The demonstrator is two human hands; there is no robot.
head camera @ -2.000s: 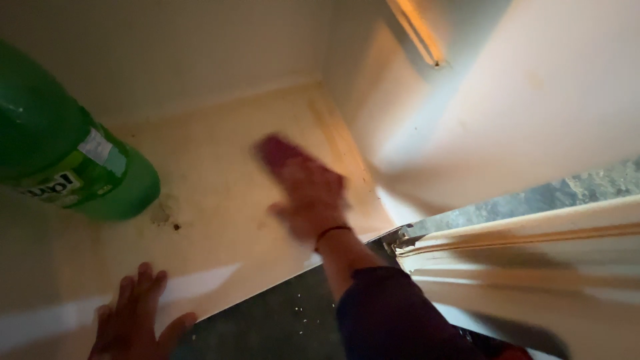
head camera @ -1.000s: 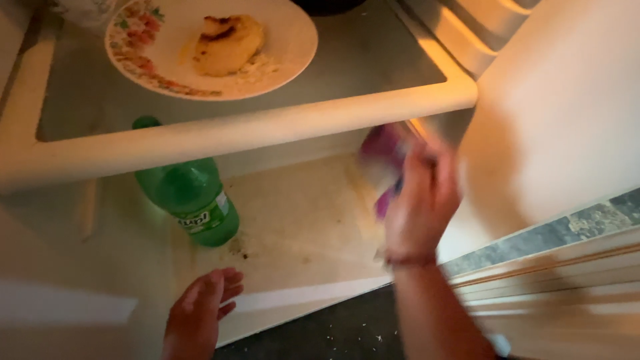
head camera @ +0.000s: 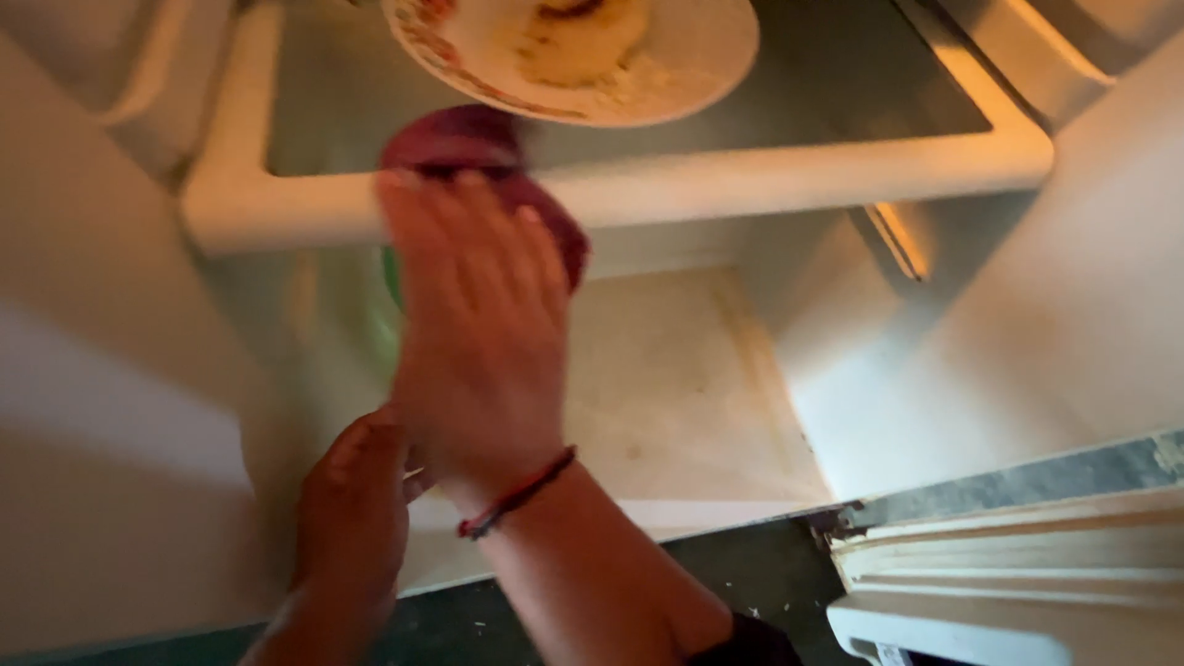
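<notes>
My right hand (head camera: 481, 314) presses a dark red cloth (head camera: 462, 143) against the front edge of the refrigerator shelf (head camera: 795, 180), at its left part. A red and dark bracelet circles that wrist. Just below and to the left, my left hand (head camera: 356, 509) is half hidden by the right wrist, and whether it holds anything does not show. Behind the right hand, only a strip of a green plastic bottle (head camera: 388, 277) is visible. On the shelf, above the cloth, lies a white plate (head camera: 684, 88) with a floral rim and flat round food (head camera: 583, 42) on it.
Below the shelf is the refrigerator's stained bottom (head camera: 675, 388), between pale side walls. The open door (head camera: 1008, 564) stands at the lower right, near a rusty hinge (head camera: 837, 518). Dark floor (head camera: 740, 573) with small white bits lies in front.
My right hand has moved with the cloth from the right side of the refrigerator's bottom to the left part of the shelf edge, now in front of the bottle.
</notes>
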